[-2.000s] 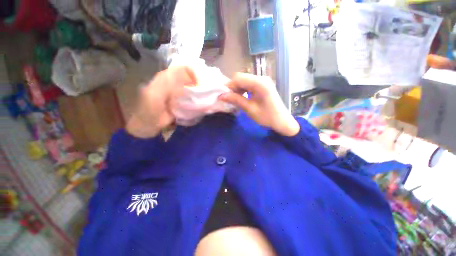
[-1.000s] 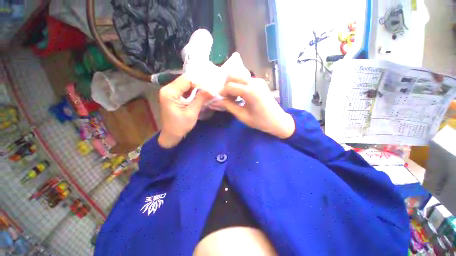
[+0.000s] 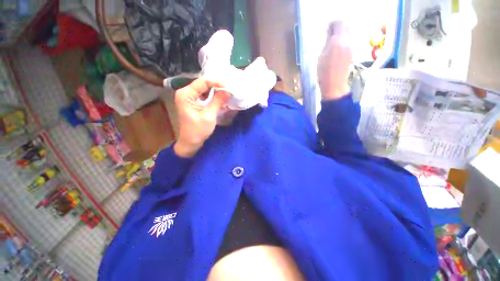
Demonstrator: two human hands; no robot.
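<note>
A bunched white and pale pink cloth is held up in front of my chest. My left hand pinches its lower left edge between thumb and fingers. My right hand is away from the cloth, raised to the right before a bright white area. It is blurred and washed out, so its fingers and anything in them cannot be made out.
A printed paper sheet hangs at the right above a white box. A black plastic bag is behind the cloth. A white bin, a brown carton and a wire rack with small packets are at left.
My right hand has let go of the cloth and moved up and to the right. My left hand still holds the cloth in nearly the same place.
</note>
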